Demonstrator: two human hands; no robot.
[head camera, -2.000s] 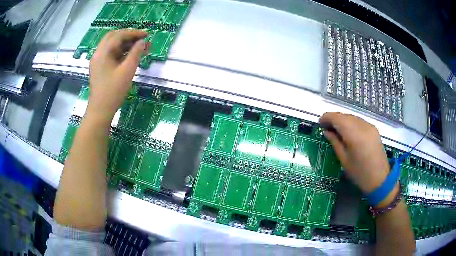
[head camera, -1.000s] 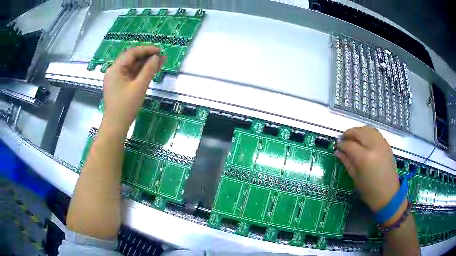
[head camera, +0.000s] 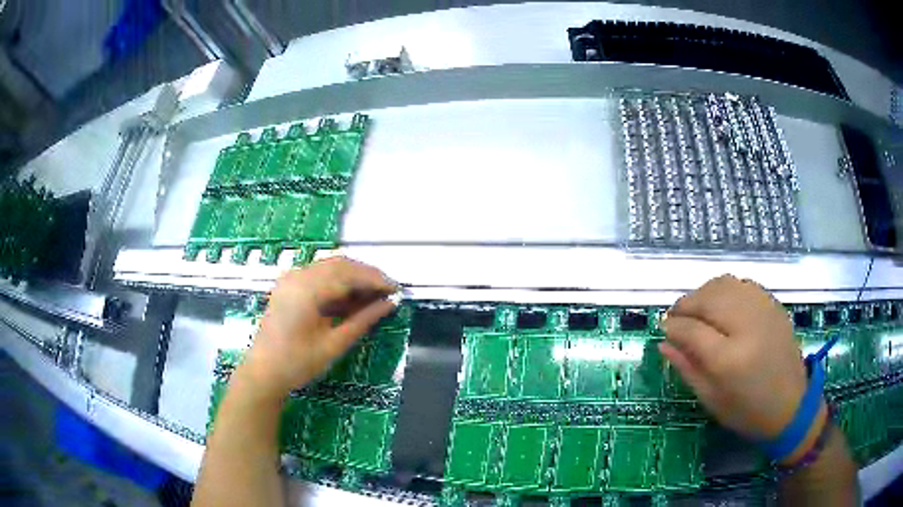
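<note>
My left hand (head camera: 322, 322) is over the upper right corner of the left PCB panel (head camera: 342, 436), with a small silver metal component (head camera: 397, 296) pinched between thumb and forefinger. My right hand (head camera: 738, 356) is at the upper right corner of the middle PCB panel (head camera: 579, 396). Its thumb and forefinger are together at the panel's upper edge. Whether a part is between them is too small to tell. The right wrist wears a blue strap (head camera: 804, 416) and a dark beaded bracelet.
A loose PCB panel (head camera: 277, 188) lies on the white ledge. A component tray (head camera: 705, 173) of silver parts lies at right, a dark smartphone (head camera: 871, 186) beside it. Behind are a black slotted rack (head camera: 708, 54) and a metal bracket (head camera: 379, 62). Stacked panels (head camera: 28, 223) stand far left.
My left hand has moved from in front of the loose panel to the left panel's upper right corner. My right hand stays near the middle panel's corner. The view has tilted up and levelled.
</note>
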